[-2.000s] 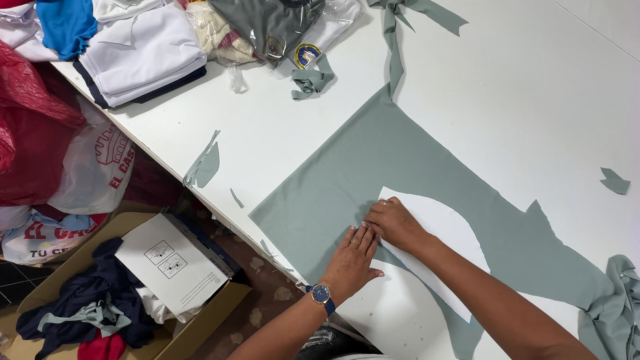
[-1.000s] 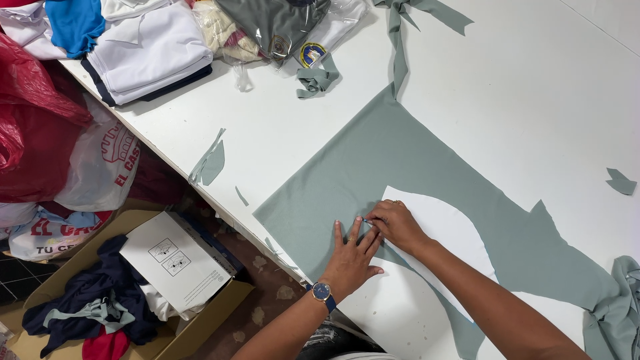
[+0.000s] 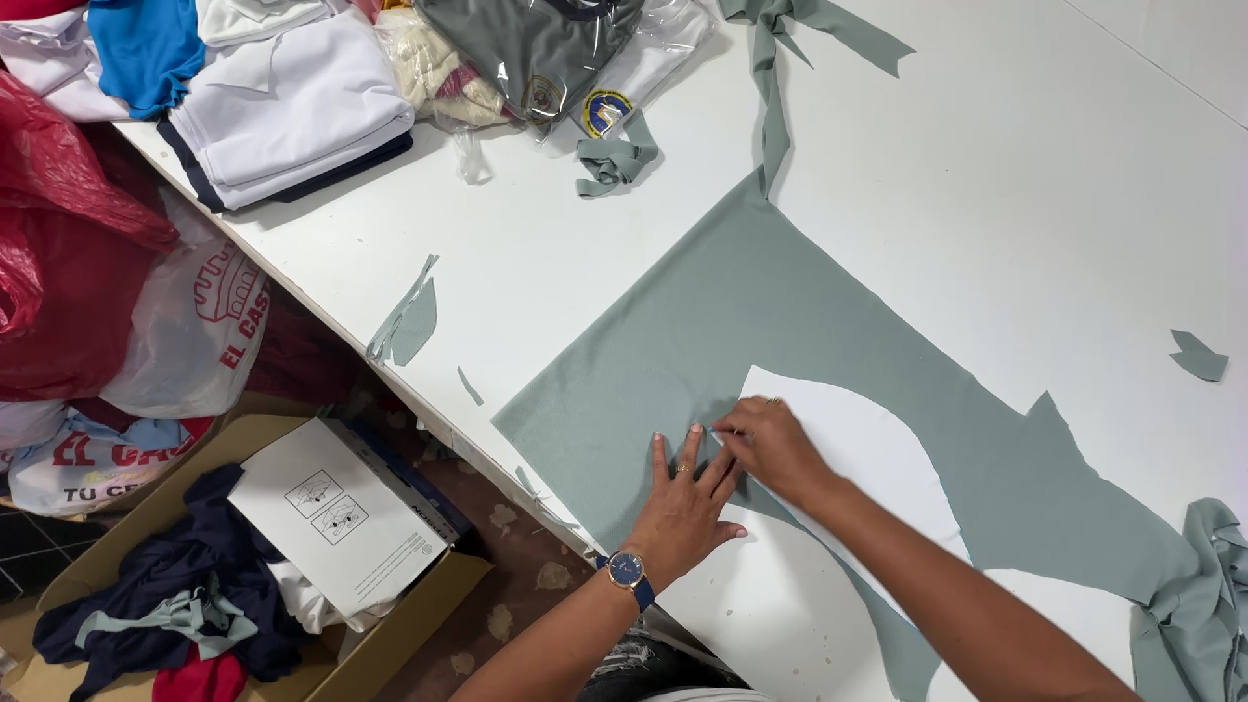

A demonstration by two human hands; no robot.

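Note:
A grey-green fabric sheet [image 3: 829,302] lies on the white table, with a white curved pattern piece [image 3: 877,458] on top of it. My left hand [image 3: 682,507], with a watch at its wrist, rests flat on the fabric, fingers spread, just left of the pattern's edge. Against its fingertips is my right hand [image 3: 775,444], whose thumb and fingers are pinched on a small thin item at the pattern's left edge; it looks like tailor's chalk, but most of it is hidden. White curved areas show beside the fabric near my body.
Folded white garments [image 3: 292,107] and plastic-bagged clothes [image 3: 546,58] lie at the back left. Fabric scraps [image 3: 414,322] dot the table near its left edge. Below stand a cardboard box [image 3: 390,634] of cloth and plastic bags [image 3: 195,322]. Bunched fabric [image 3: 1204,585] lies at the right.
My left hand's fingers have spread apart beside the right hand since the earliest frame. My right hand has stayed near the pattern's left edge, and the pattern looks unmoved on the fabric.

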